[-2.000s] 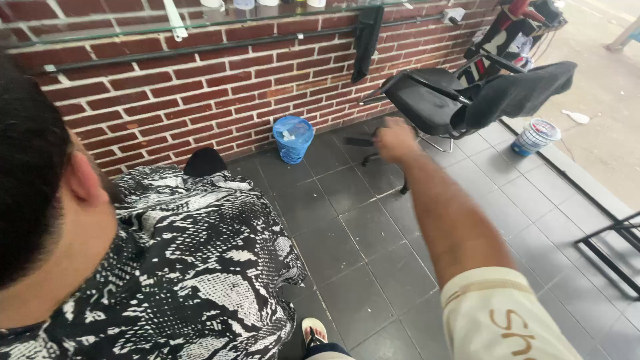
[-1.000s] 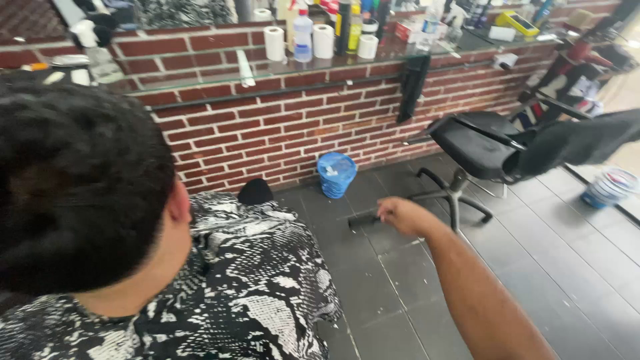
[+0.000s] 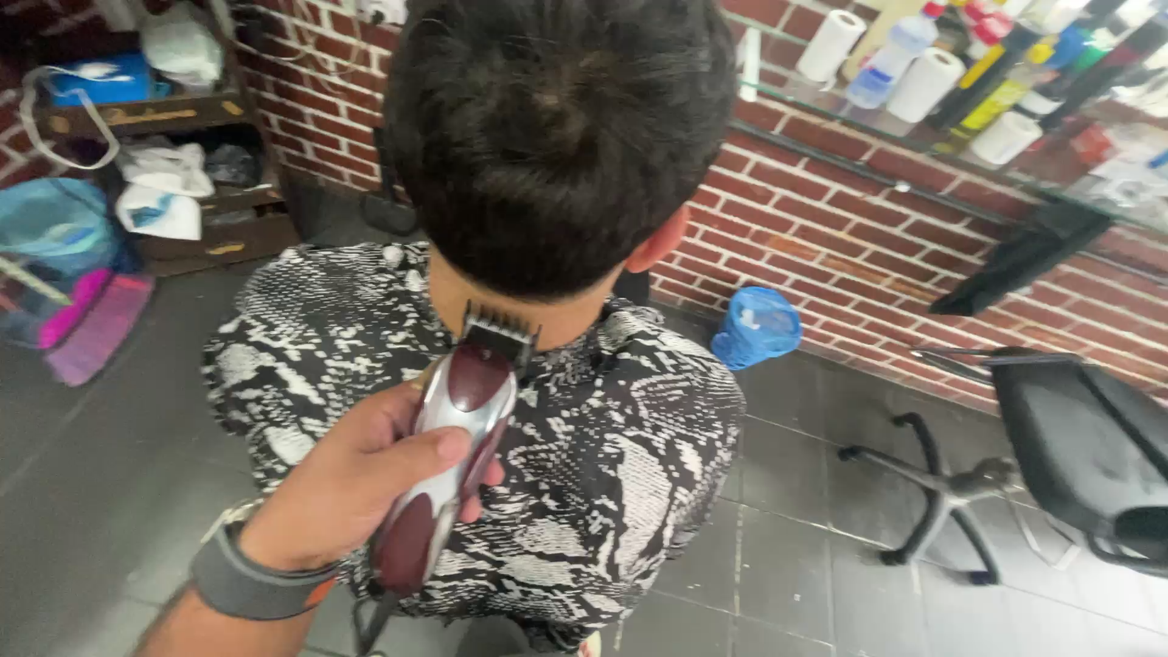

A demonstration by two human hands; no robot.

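Observation:
My left hand [image 3: 365, 465], with a dark band on the wrist, grips a silver and maroon hair clipper [image 3: 447, 456]. Its black comb guard [image 3: 500, 330] is at the nape of a seated person, just below the hairline; whether it touches the skin cannot be told. The person's short dark hair [image 3: 566, 137] is seen from behind and above. A black and white snakeskin-pattern barber cape [image 3: 630, 456] covers the shoulders and back. The clipper's cord [image 3: 370, 625] hangs from its lower end. My right hand is out of the frame.
A black swivel chair [image 3: 1077, 447] stands at right, a blue-lined bin [image 3: 757, 324] by the brick wall. Bottles and paper rolls [image 3: 926, 84] crowd a glass shelf [image 3: 849, 114]. At left are a wooden shelf unit [image 3: 173, 114] and a pink broom [image 3: 100, 319].
The view has swung left, to behind the seated person. My right arm, stretched out in both earlier frames, has left view. My left hand with the clipper has come into view.

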